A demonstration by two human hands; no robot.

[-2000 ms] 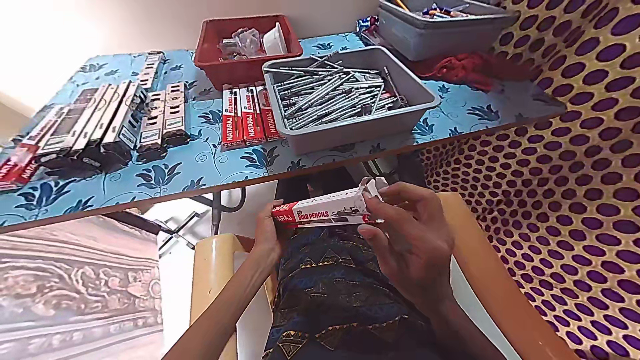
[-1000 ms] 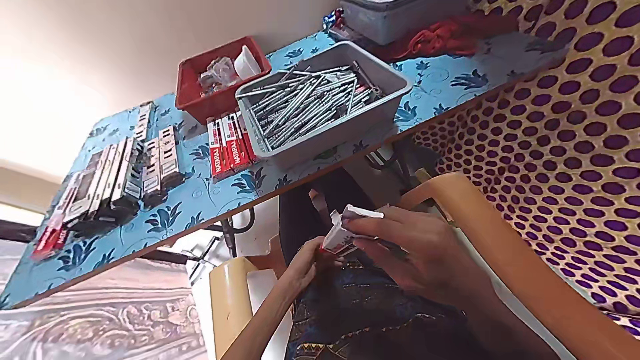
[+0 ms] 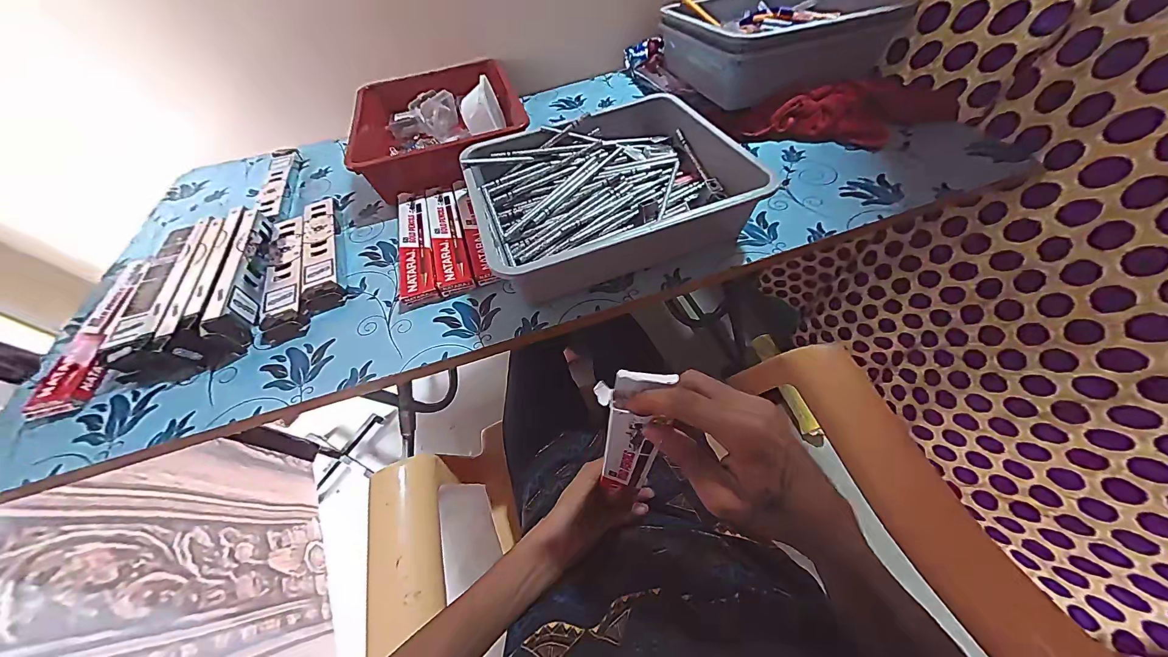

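A red and white cardboard pencil box (image 3: 628,447) stands tilted above my lap. My left hand (image 3: 598,502) grips its red lower end. At the upper end, the thumb and fingers of my right hand (image 3: 721,438) pinch the white end flap, which sticks up; whether pencils are inside is hidden. On the table, a grey plastic tub (image 3: 630,251) holds many silver-grey pencils (image 3: 584,192) lying in a loose heap. Several red and white pencil boxes (image 3: 436,246) lie side by side against the tub's left side.
A red plastic bin (image 3: 392,173) with clear plastic bits and a white cup stands behind. Stacked dark and white cartons (image 3: 196,287) and more red boxes (image 3: 78,370) lie left. Grey tubs (image 3: 730,68) and a red cloth (image 3: 830,114) are at back right. Chair arms (image 3: 406,538) flank my lap.
The box in my hands has turned from nearly level, two seconds ago, to steeply upright. My right hand stays at its flap end. The view has shifted and tilted.
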